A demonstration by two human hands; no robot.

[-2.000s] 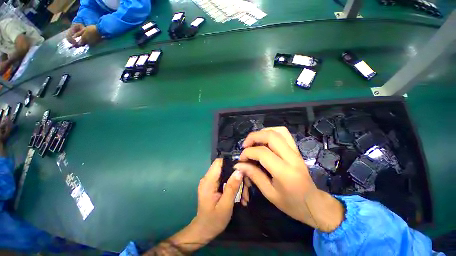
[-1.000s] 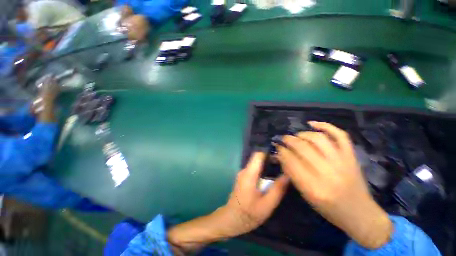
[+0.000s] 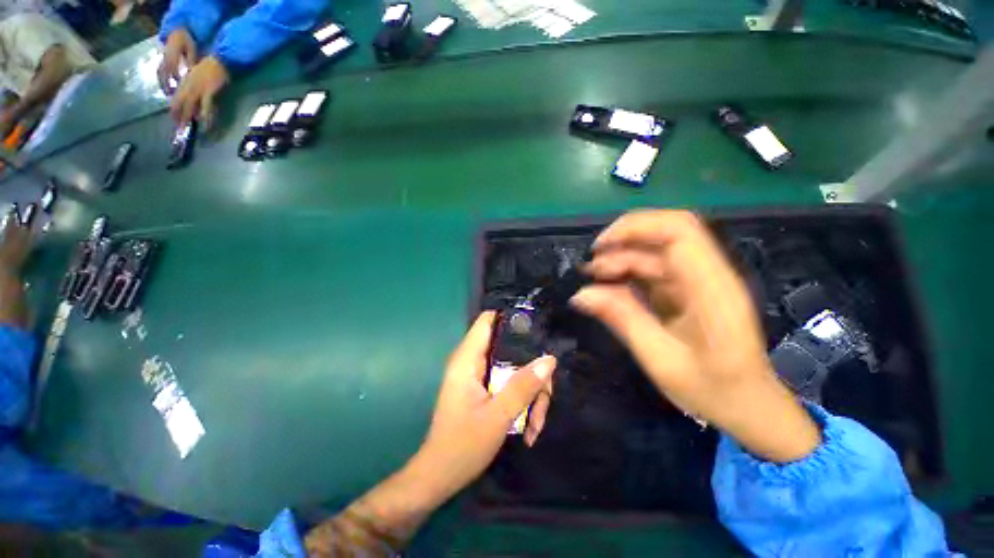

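Note:
My left hand (image 3: 474, 398) holds a black phone unit (image 3: 521, 327) upright over the left part of the parts tray; its round detail is at the top and a white patch shows beside my thumb. My right hand (image 3: 681, 316) is raised just right of the unit, apart from it. It is blurred, with thumb and fingers bent around something dark at the fingertips that blends with the tray, so its hold is unclear. The black parts tray (image 3: 916, 360) has small black plastic parts (image 3: 801, 365) heaped at its right.
Phone units lie on the green belt (image 3: 436, 142) beyond the tray. A metal post (image 3: 916, 131) stands at the right. Dark housings (image 3: 114, 273) and a pale strip (image 3: 174, 414) lie left. Other people's blue sleeves (image 3: 267, 33) and hands are at the far left.
My right hand has moved off the unit to the right, uncovering its round end. The view swung left, then back. Another person's hand now touches a handset at upper left.

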